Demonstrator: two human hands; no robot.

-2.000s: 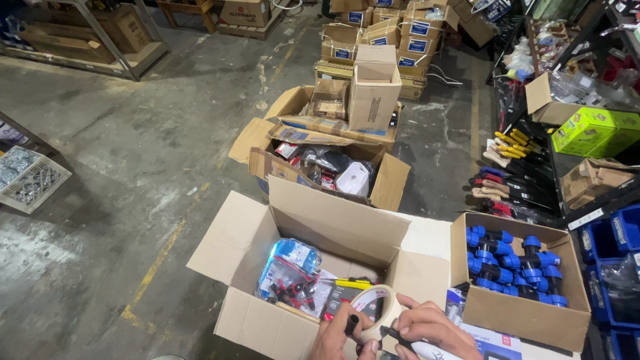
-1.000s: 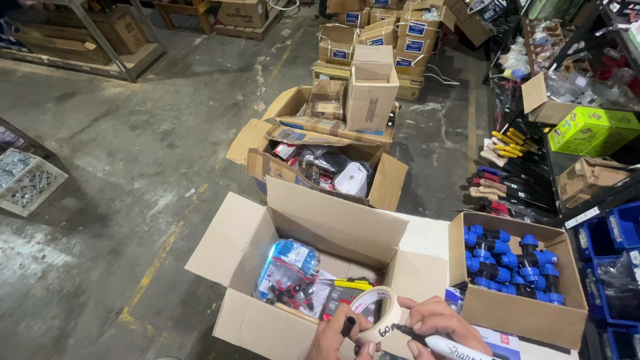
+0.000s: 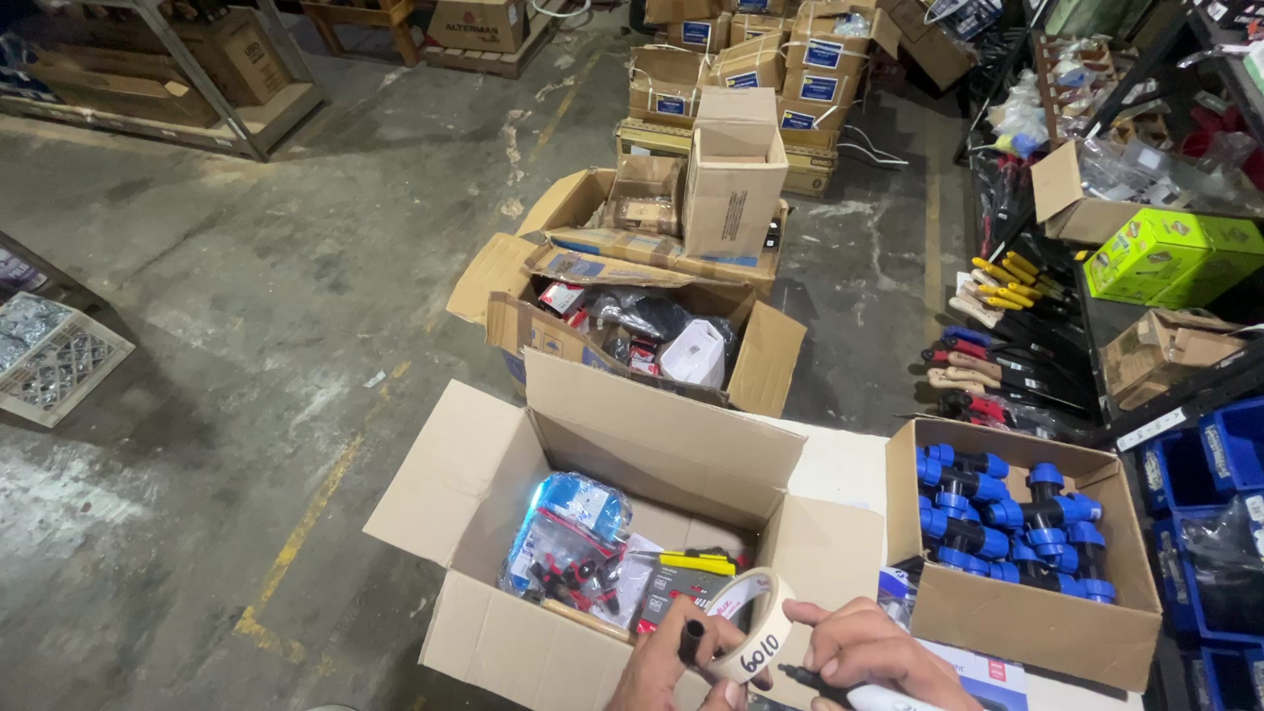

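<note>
My left hand (image 3: 671, 660) holds a roll of cream masking tape (image 3: 765, 657) and a black marker cap (image 3: 691, 637). Handwritten black marks show on the outside of the tape. In my right hand (image 3: 874, 647) is a marker pen (image 3: 879, 696) with a white barrel; its black tip points at the roll, close to the marks. Just beyond my hands stands an open cardboard box (image 3: 494, 627) holding bagged items with blue and red parts (image 3: 578, 523), a yellow-handled tool (image 3: 698, 563) and dark packaged goods (image 3: 671, 597).
To the right, a cardboard box (image 3: 1027, 627) holds blue and black pipe fittings (image 3: 1047, 513). Opened cartons (image 3: 632, 365) stand on the floor ahead. Along the right are a shelf with a lime-green box (image 3: 1165, 259), blue bins (image 3: 1234, 449) and tools with yellow handles (image 3: 1007, 281).
More handwritten marks show on the tape than in the earlier frames. My right hand has moved the marker tip slightly away from the tape since a second ago.
</note>
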